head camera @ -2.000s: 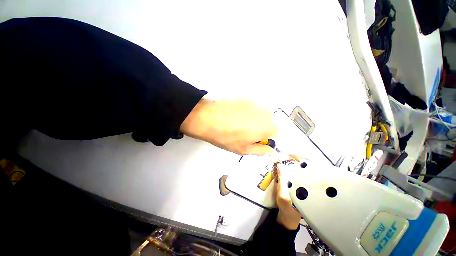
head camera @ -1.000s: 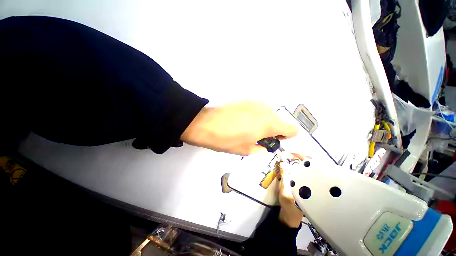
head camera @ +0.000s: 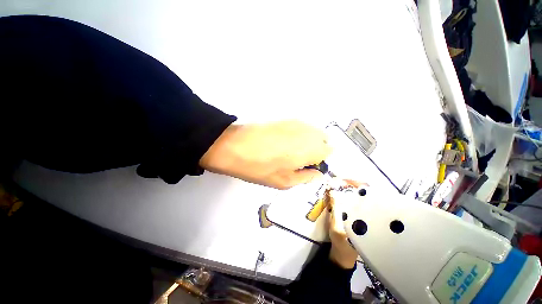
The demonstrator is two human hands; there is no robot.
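Observation:
My left hand [head camera: 270, 153], in a dark sleeve, is closed around a short dark-handled tool [head camera: 323, 168], apparently a screwdriver. Its metal tip points at the needle area of the white sewing machine head [head camera: 380, 222]. My right hand [head camera: 340, 234] reaches up from the bottom edge, partly hidden by the machine head. Its fingers are at the needle area; their grip is unclear. A small yellow-brass part [head camera: 315, 210] shows beside these fingers. The presser foot and needle are too small and hidden to make out.
The white table [head camera: 196, 219] has a front edge along the lower left. A metal-framed slot plate [head camera: 361, 138] lies beyond my left hand. Yellow-handled tools [head camera: 443, 166] and other clutter lie at the right. Dark material [head camera: 460, 35] is at the upper right.
The tool handle first showed orange and black, then mostly black, as my left hand turned and shifted. That hand is now slightly further left. My right hand stays at the needle area.

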